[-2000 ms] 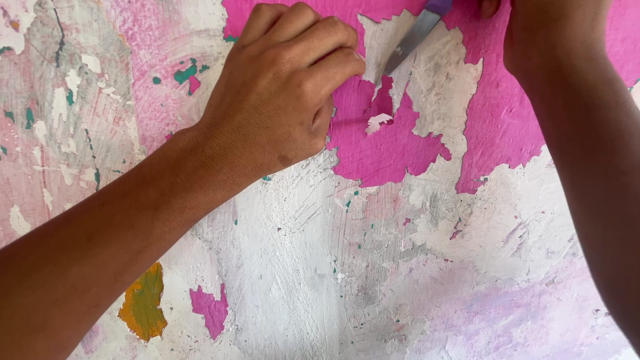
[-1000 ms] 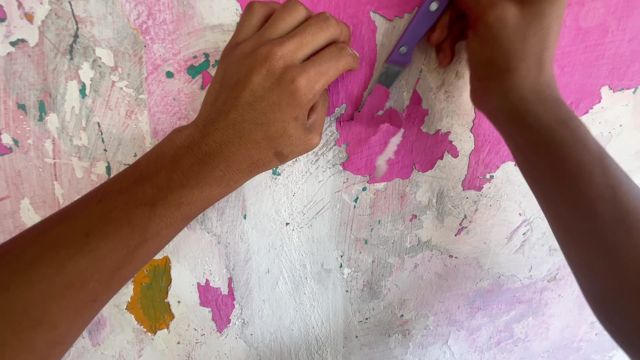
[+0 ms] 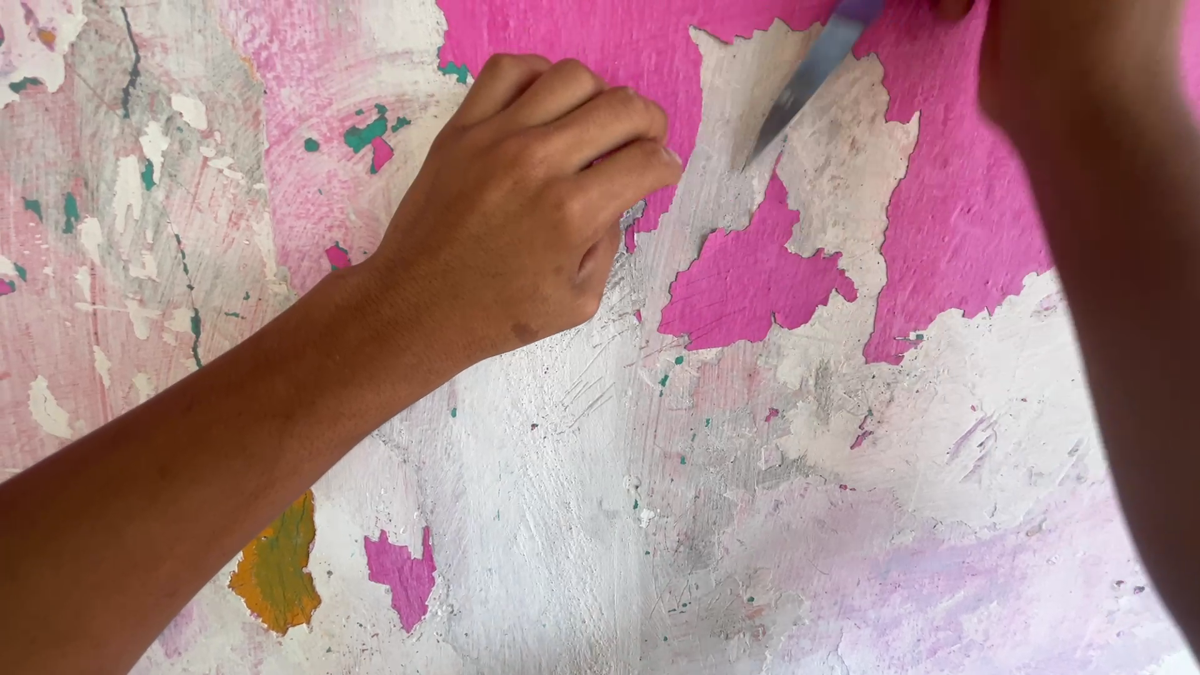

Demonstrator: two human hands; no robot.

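My left hand [image 3: 562, 187] rests against the painted surface with its fingers curled, beside the edge of the pink paint layer [image 3: 581, 33]; whether it holds anything is hidden. At the upper right, my right hand [image 3: 975, 28] is mostly out of the frame. A knife [image 3: 806, 80] with a purple handle comes down from beside it, its blade tip over a bare whitish patch [image 3: 741, 84]; the grip itself is out of view. Below the tip lies an isolated patch of pink paint [image 3: 755, 286] with jagged edges.
White and faintly purple worn paint [image 3: 937, 562] spreads below the hands. An orange and olive patch [image 3: 281, 567] and a small pink patch [image 3: 403, 577] sit at the lower left. Teal flecks [image 3: 366, 134] dot the left side. My right forearm [image 3: 1097, 309] crosses the right side.
A strip of pink paint to the right of my left hand has come away, baring whitish surface. The knife and my right hand have moved up and right since one second ago.
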